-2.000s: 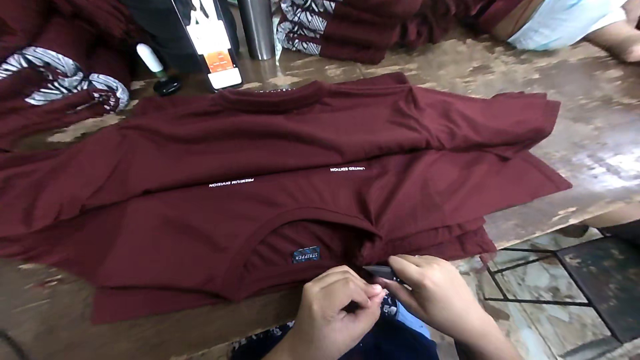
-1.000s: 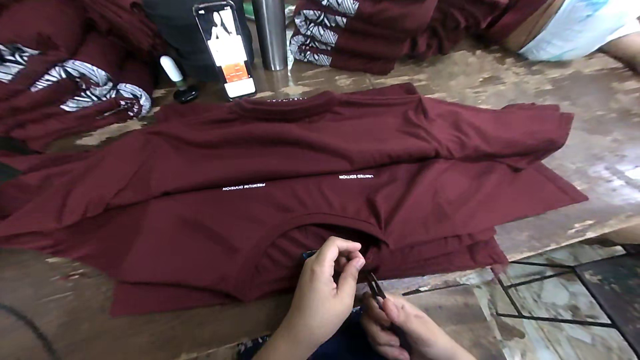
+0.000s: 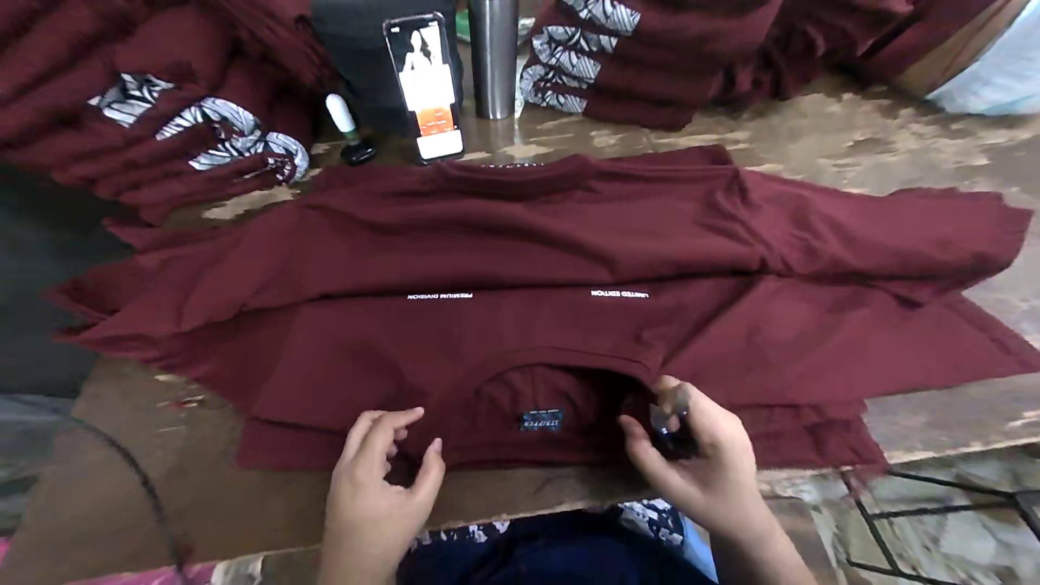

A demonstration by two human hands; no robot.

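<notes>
Maroon T-shirts (image 3: 520,252) lie layered on a worn wooden table, the nearest with its round neckline (image 3: 561,357) facing me and a small dark neck label (image 3: 542,420) inside. My left hand (image 3: 386,467) is at the neckline's left side, thumb and fingers apart, with nothing between them. My right hand (image 3: 699,447) is closed around a small dark tool (image 3: 670,422), its kind partly hidden by the fingers, at the neckline's right side. White print runs across the shirt above the neckline.
Behind the shirts a smartphone (image 3: 426,89) leans upright beside a metal tumbler (image 3: 494,61). A white-capped small item (image 3: 341,114) stands left of the phone. Folded maroon garments with white patterns are stacked at back left (image 3: 187,106) and back centre (image 3: 617,57). A dark cable (image 3: 122,447) curves at lower left.
My left hand has moved left, away from my right hand, and its fingers have spread. My right hand has moved up to the neckline's right side, still holding the dark tool. The neck label shows again.
</notes>
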